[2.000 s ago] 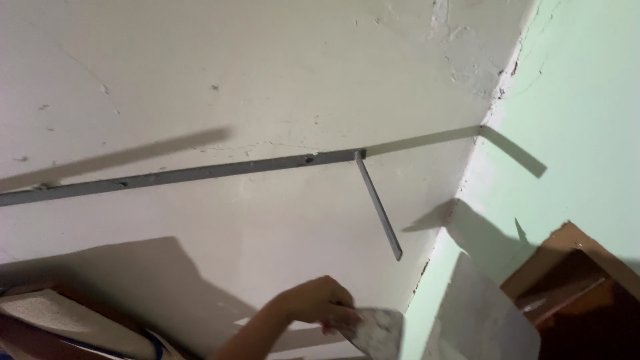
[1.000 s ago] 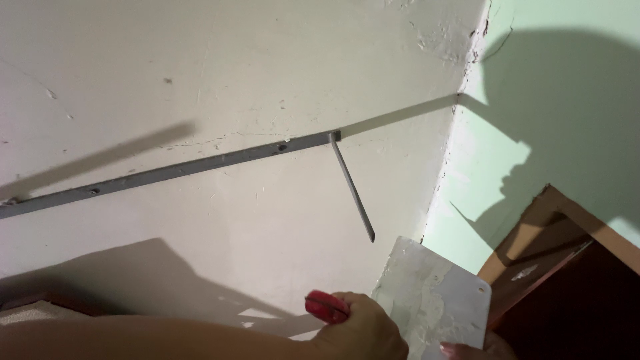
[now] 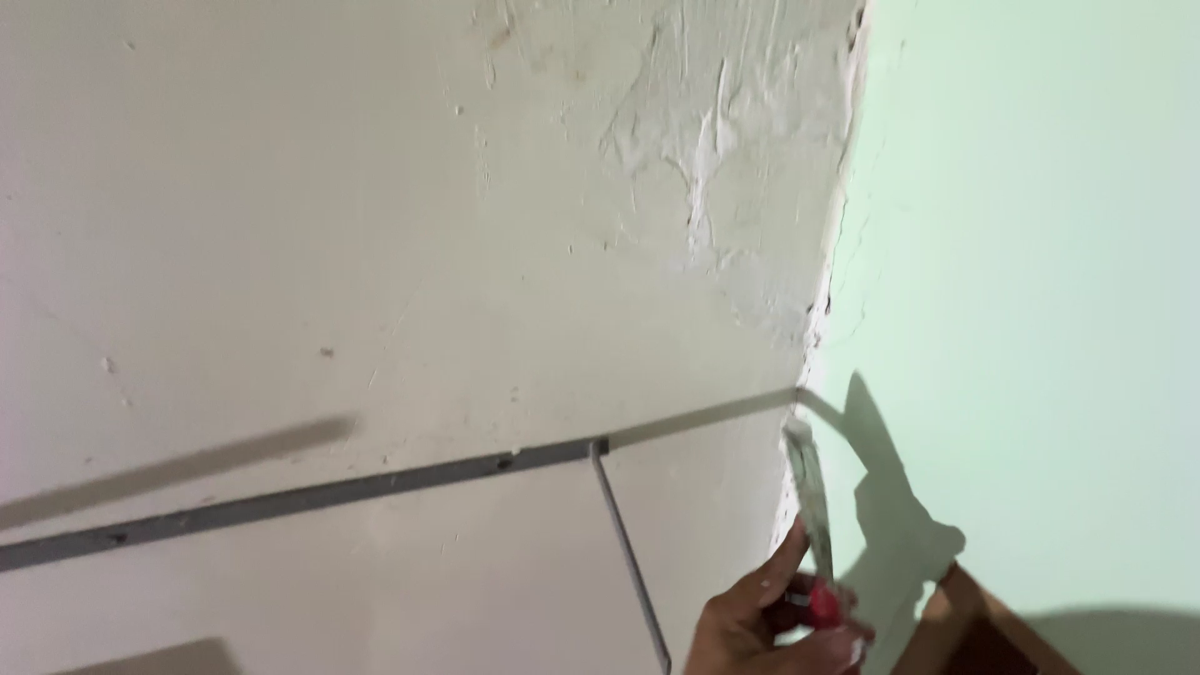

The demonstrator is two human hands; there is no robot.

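Observation:
My left hand is at the bottom, right of centre, shut on a putty knife by its red handle. Its blade points up, smeared with pale filler, and the tip is at the corner joint between an off-white surface and a pale green wall. Along the joint run cracks and rough white filler. Above and left of the blade, an uneven patch of filler has ridges. My right hand is not in view.
A grey metal strip crosses the off-white surface at lower left, and a thin rod juts from its right end, left of my hand. A brown wooden-looking edge stands at lower right. Shadows fall on both surfaces.
My left hand with the putty knife has moved up to the corner joint. The pale, filler-smeared plate and the hand at it, seen one second ago, are out of view. The view has shifted.

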